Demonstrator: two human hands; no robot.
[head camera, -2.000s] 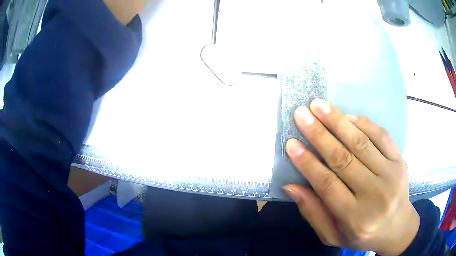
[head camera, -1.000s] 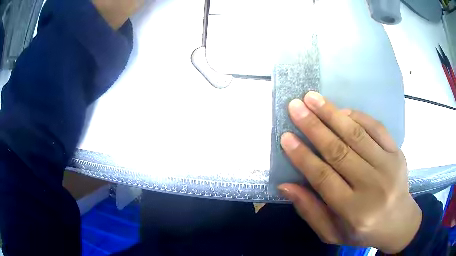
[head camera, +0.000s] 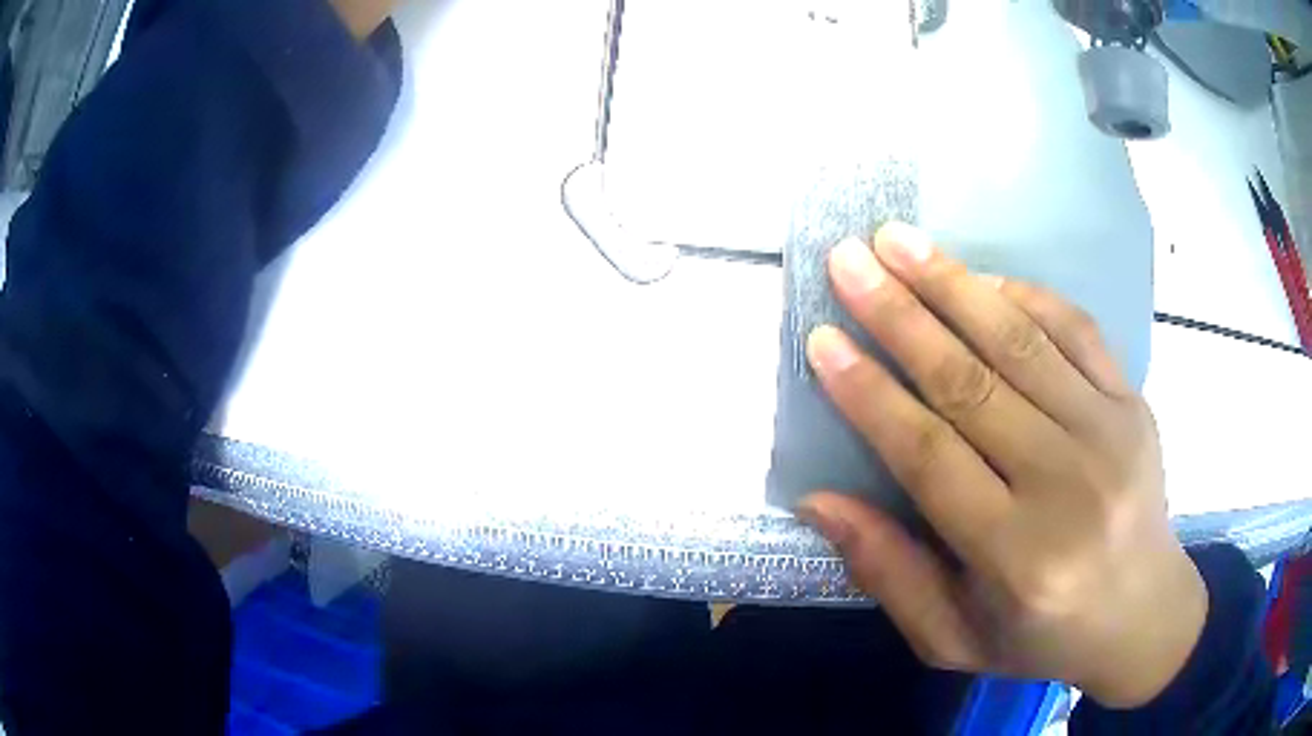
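A smooth grey pocket bag piece (head camera: 1036, 216) lies flat on the white machine bed, its right edge rounded. A speckled dark-grey facing strip (head camera: 856, 199) lies on its left part. My right hand (head camera: 1007, 431) rests flat on both, fingertips pressing on the strip, thumb near the table's front edge. The cloth under my palm is hidden. My left hand is cut off by the top edge; only the wrist (head camera: 363, 12) and dark sleeve show at upper left. The needle area is not clearly visible in the glare at the top.
A tension assembly with grey cylindrical end (head camera: 1125, 94) hangs at upper right. Red-handled snips or tweezers (head camera: 1281, 259) lie at the far right. A tape measure (head camera: 576, 554) runs along the curved front table edge. Blue bins (head camera: 302, 661) are below the edge.
My right hand and the cloth have moved slightly up, away from the front edge. The camera view has shifted a little, showing more of the tension assembly.
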